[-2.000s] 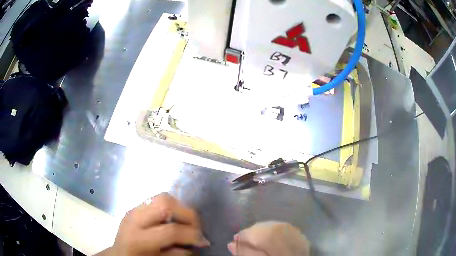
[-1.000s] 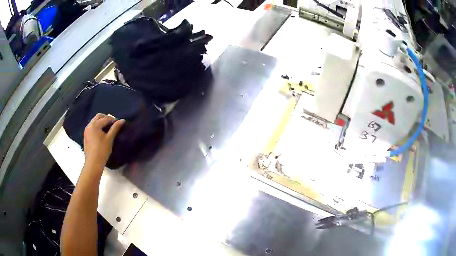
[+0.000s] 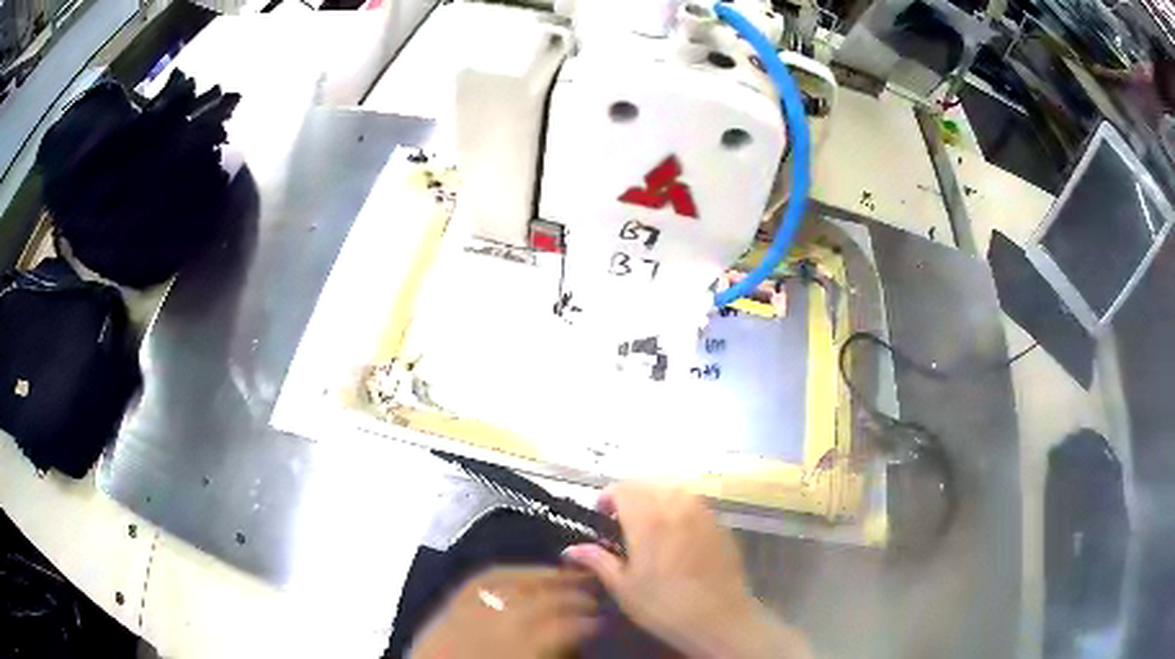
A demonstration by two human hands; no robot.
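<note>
A dark fabric workpiece (image 3: 438, 579) lies at the front edge of the metal plate, with a line of pale zipper teeth (image 3: 515, 489) along its edge. My right hand (image 3: 677, 566) pinches the zipper edge between thumb and fingers. My left hand (image 3: 515, 615) lies on the fabric, cut off by the bottom edge and slightly blurred; its fingertips are bent and I cannot tell how firmly they grip. The sewing template (image 3: 438, 425), edged with yellow tape, lies just beyond the hands under the white machine head (image 3: 657, 142).
Two dark fabric heaps (image 3: 129, 180) are stacked at the left; the nearer one (image 3: 58, 367) has a small pale tag. A blue air hose (image 3: 796, 155) curves off the head. A black cable (image 3: 902, 373) lies at the right. A white-framed control panel (image 3: 1104, 229) stands at far right.
The view has swung back from the heaps to the machine. My left hand has left the near heap, and a dark zippered piece is now at the plate's front with both hands at it.
</note>
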